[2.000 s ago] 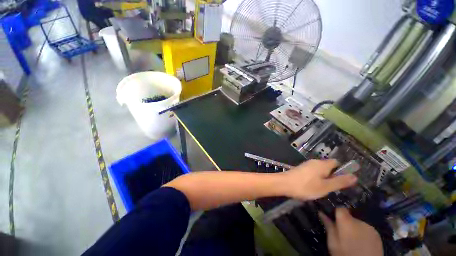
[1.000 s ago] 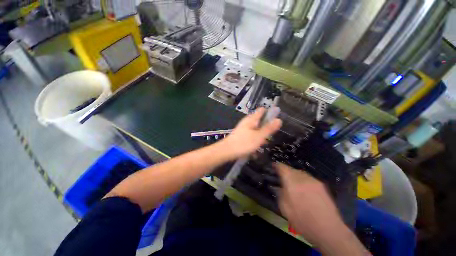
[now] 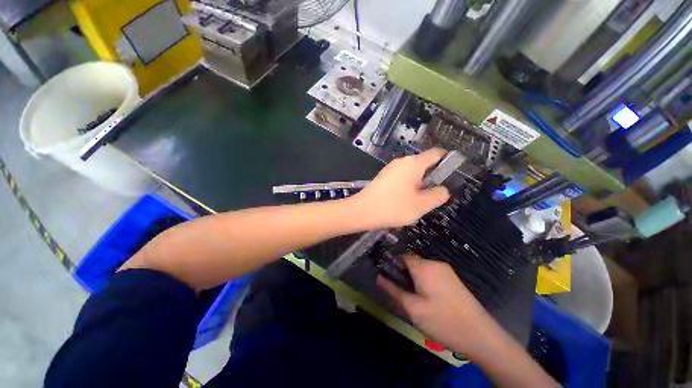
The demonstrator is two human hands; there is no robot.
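Observation:
My left hand (image 3: pixel 406 189) grips a silver loading bar (image 3: pixel 355 254), which runs diagonally under the hand, one end showing past the fingers. My right hand (image 3: pixel 432 292) is just below, closed on a dark piece, probably a black cable length (image 3: pixel 396 267), near the bar. The fingertips are partly blurred. A fanned pile of black cable lengths (image 3: pixel 485 235) with shiny tips lies right of both hands. A second loading bar (image 3: pixel 319 187) with several small metal holders lies on the bench beyond my left forearm.
The lower mould (image 3: pixel 455 136) is behind the hands, under the green platen (image 3: pixel 561 151). Spare mould blocks (image 3: pixel 345 87) stand at the back of the dark green bench (image 3: pixel 220 144). Blue bins (image 3: pixel 114 250) are below the bench edge at left and right. A white bucket (image 3: pixel 45 129) stands left.
The view has swung right and closer to the bench. My left hand still grips the bar. My right hand has moved in beside the bar and closed on a dark piece.

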